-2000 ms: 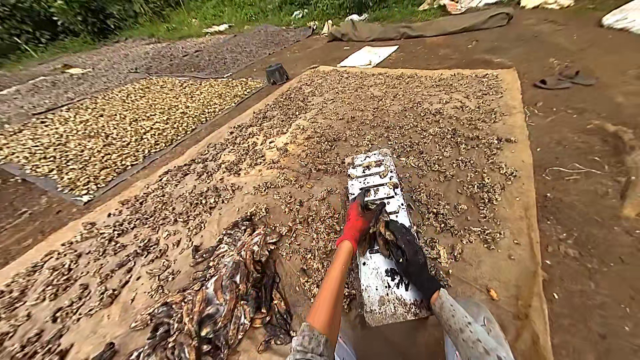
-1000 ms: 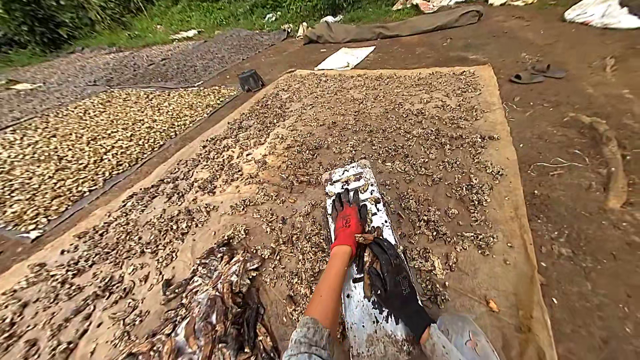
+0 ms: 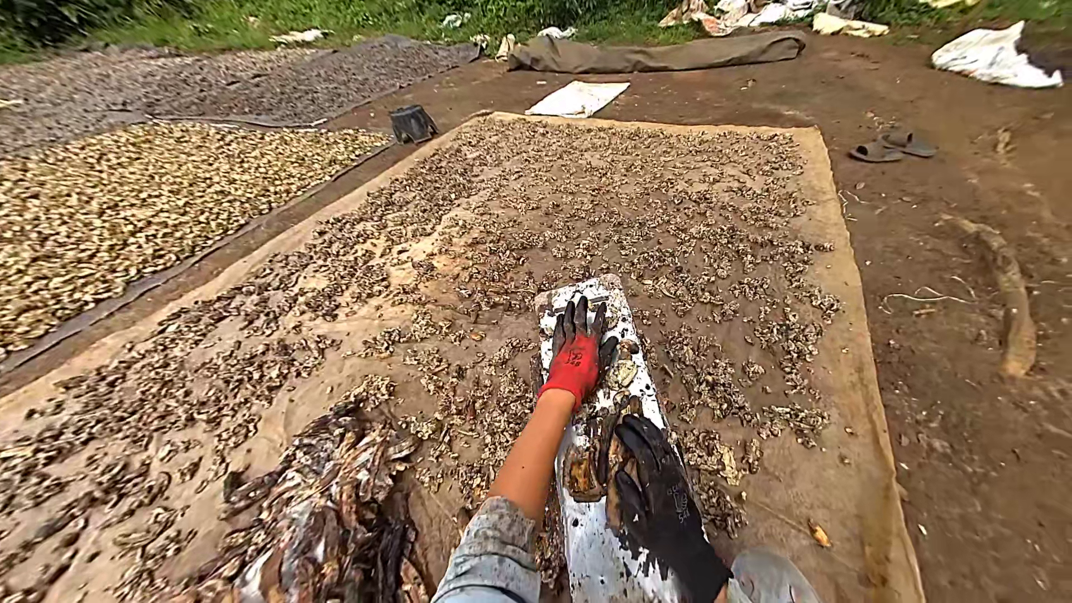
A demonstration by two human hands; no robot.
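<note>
A long white board (image 3: 615, 544), stained dark, slants across a tan cloth (image 3: 846, 352) strewn with small dark curled pieces. My left hand (image 3: 578, 352), in a red and black glove, lies with its fingers spread on the board's upper part; whether something is under the palm is hidden. Lower down, my right hand (image 3: 657, 494) in a black glove is closed over dark brown, limp strips, perhaps plant peel (image 3: 615, 469), against the board. A flat brown piece (image 3: 582, 473) lies beside it. Left of the board is a heap of long dark strips (image 3: 327, 511).
Pale pieces cover a dark sheet (image 3: 151, 209) at left, with darker pieces spread behind. A black container (image 3: 413, 124) stands by the cloth's far left corner. Beyond lie a white sack (image 3: 578, 99) and a rolled tarp (image 3: 657, 54). Sandals (image 3: 894, 147) and a root (image 3: 1005, 293) are at right.
My left hand has moved from beside my right hand to farther up the board, and its fingers have spread. The dark strips stay by my right hand.
</note>
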